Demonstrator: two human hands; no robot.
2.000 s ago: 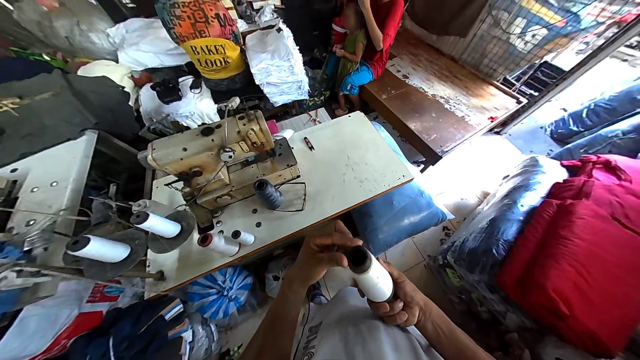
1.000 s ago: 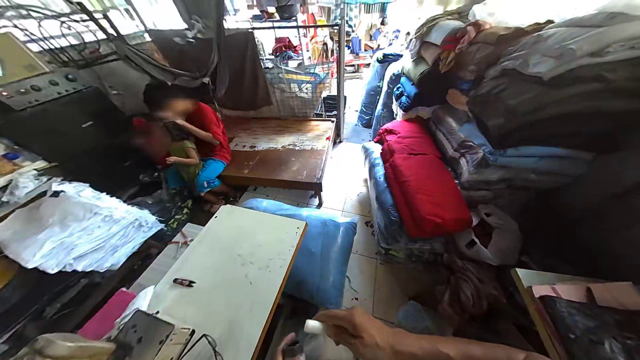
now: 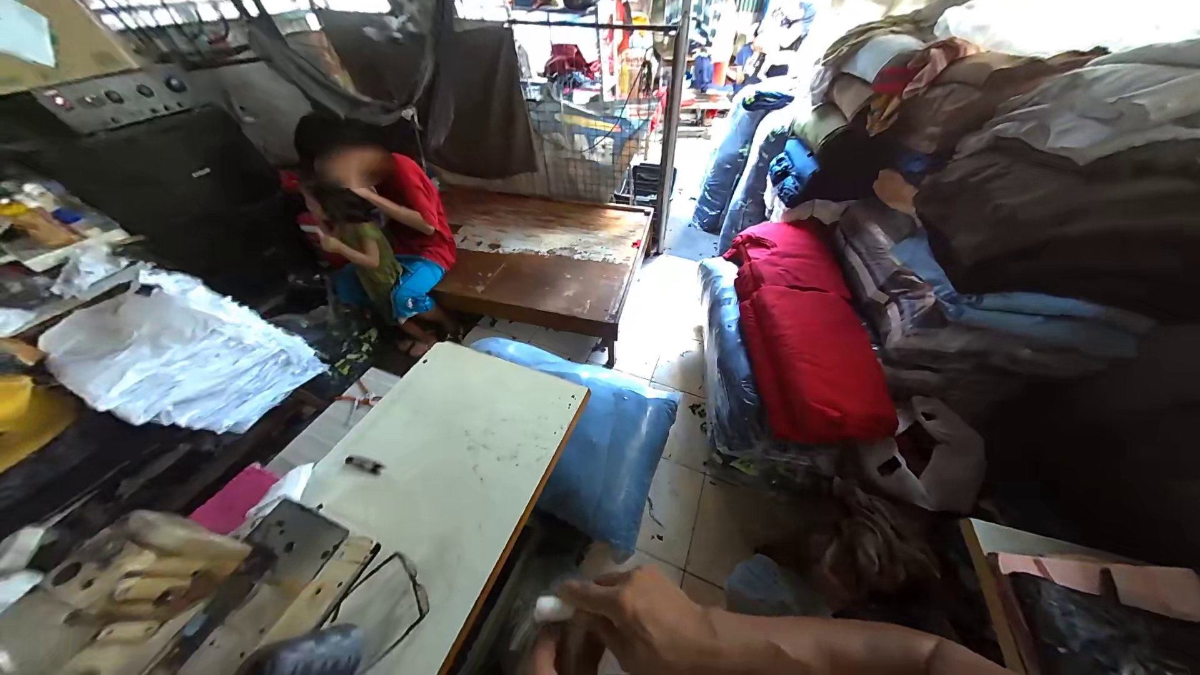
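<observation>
My right hand (image 3: 647, 614) is at the bottom centre, its fingertips closed on a small white object (image 3: 553, 608) whose kind is too blurred to tell. Just below it, part of my left hand (image 3: 548, 653) shows at the frame's lower edge; what it holds is hidden. Both hands are off the right edge of a pale sewing table (image 3: 450, 450). At lower left on that table stands an industrial sewing machine (image 3: 141, 600), with a dark thread spool (image 3: 309, 652) and a bent wire frame (image 3: 412, 586) beside it. A small dark tool (image 3: 364, 464) lies farther back.
A blue plastic-wrapped bundle (image 3: 600, 441) lies against the table's far right side. Beyond are a wooden bench (image 3: 544, 272) and two people seated close together (image 3: 403, 216). Red fabric bundles (image 3: 811, 347) and piled cloth (image 3: 1050, 206) stand right. Another table (image 3: 980, 562) is at lower right.
The view has swung far to the right. Two seconds ago both hands held a white thread cone; now they are low in the frame and mostly cut off.
</observation>
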